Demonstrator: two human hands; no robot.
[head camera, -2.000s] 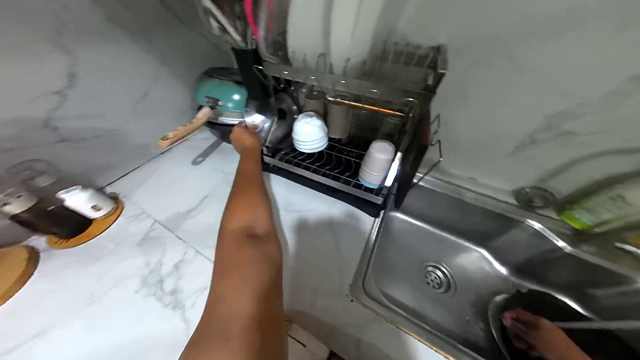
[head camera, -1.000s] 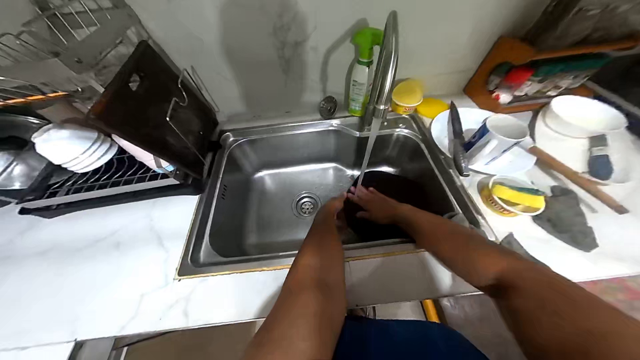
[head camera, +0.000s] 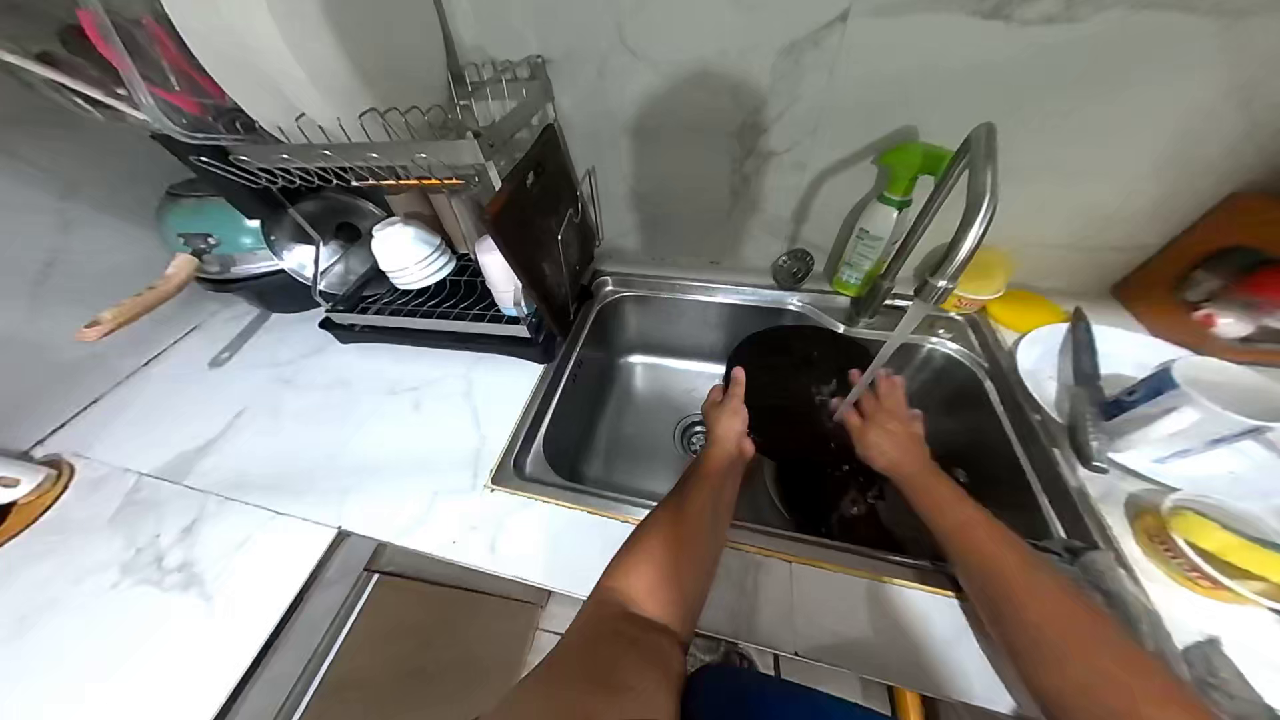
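My left hand (head camera: 730, 415) grips the left rim of a dark round pan or lid (head camera: 795, 385), tilted in the steel sink (head camera: 640, 440). My right hand (head camera: 885, 425), fingers spread, is over its right side in the water stream from the curved faucet (head camera: 970, 230); whether it touches the surface is unclear. Below the round piece, another dark pan (head camera: 840, 500) lies in the sink, partly covered. The drain (head camera: 692, 435) shows just left of my left hand.
A dish rack (head camera: 430, 325) with white bowls (head camera: 410, 253) and a dark board (head camera: 540, 220) stands left of the sink. Behind is a green spray bottle (head camera: 880, 225). At right are a knife (head camera: 1083, 390), a white mug (head camera: 1200, 405) and a yellow sponge (head camera: 1225, 540).
Two seconds ago my left hand was at the dish rack; now it is in the sink on the dark round piece. That piece now stands raised and tilted. The view has swung between frames.
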